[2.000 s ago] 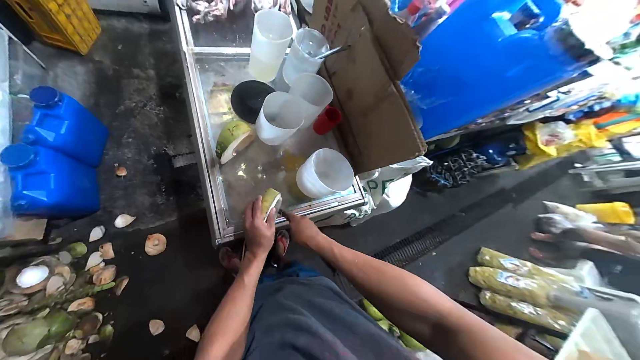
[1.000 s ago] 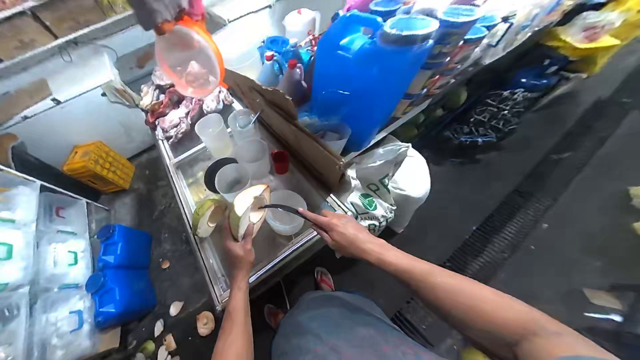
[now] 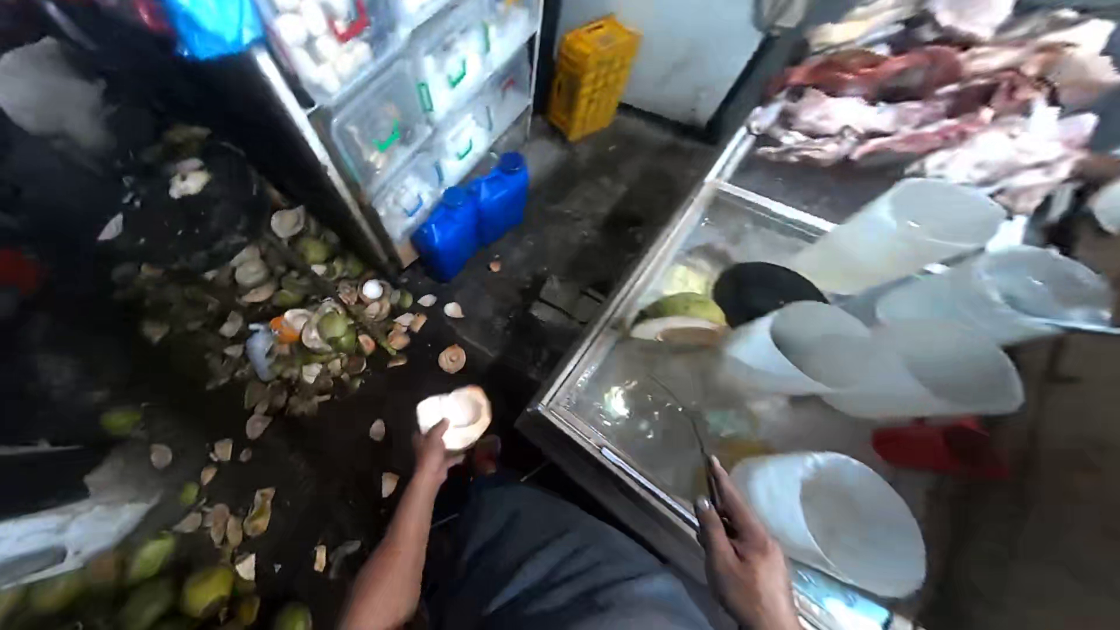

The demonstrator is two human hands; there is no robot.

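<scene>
My left hand grips a piece of opened coconut, its pale inside facing up, out over the floor left of the glass-topped counter. Over the counter's near edge, my right hand holds a thin curved metal tool by its handle. Another coconut piece with green husk lies on the glass beside a black round object. Several translucent plastic containers stand to the right, one close beside my right hand. A red plastic item lies among them.
Coconut shells and husks litter the floor at left, with green coconuts at bottom left. Blue jerrycans stand beside stacked clear bins. A yellow crate is behind. Raw meat lies on the counter's far end.
My left hand has moved with the coconut piece from over the counter to over the floor. The curved tool, at the coconut one second ago, is now apart from it. The view has swung left.
</scene>
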